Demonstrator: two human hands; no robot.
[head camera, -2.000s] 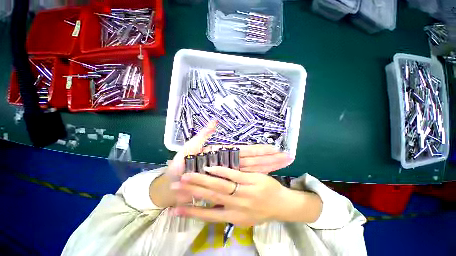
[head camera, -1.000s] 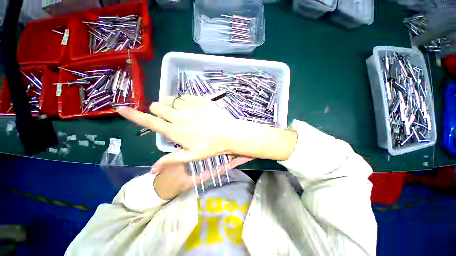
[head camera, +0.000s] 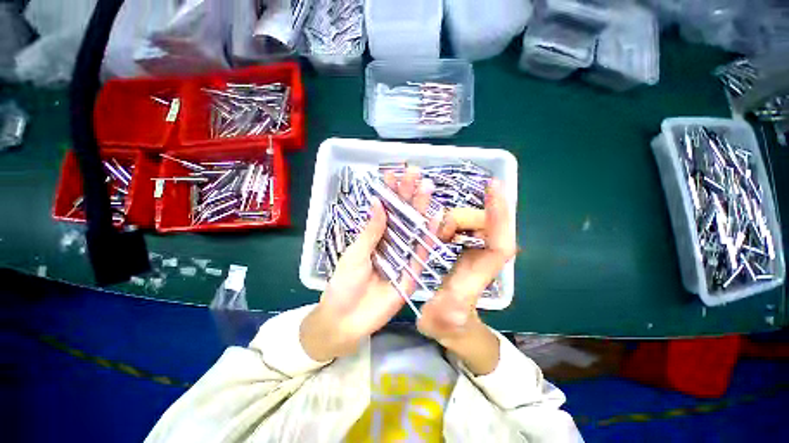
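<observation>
The white parts tub (head camera: 313, 216) is heaped with loose silver stepped pins. My left hand (head camera: 356, 277) is above its near edge, palm up, and holds several stepped pins (head camera: 400, 227) side by side, with their thin stems pointing down and right towards my wrist. My right hand (head camera: 474, 260) is just right of it, over the tub, with curled fingers near the pins. Whether my right hand holds anything is hard to tell; its inner side is partly hidden.
Red parts bins (head camera: 281, 186) with pins stand at left, behind a black flexible arm (head camera: 86, 138). A small clear plastic box (head camera: 420, 130) with pins in rows lies beyond the tub. A clear lidless tub (head camera: 683, 234) full of pins is at right. Clear boxes (head camera: 562, 48) are at the back.
My right hand has moved off the held pins to the right and turned. My left hand has risen over the tub, its pins now slanted. The view has shifted, showing more of the back.
</observation>
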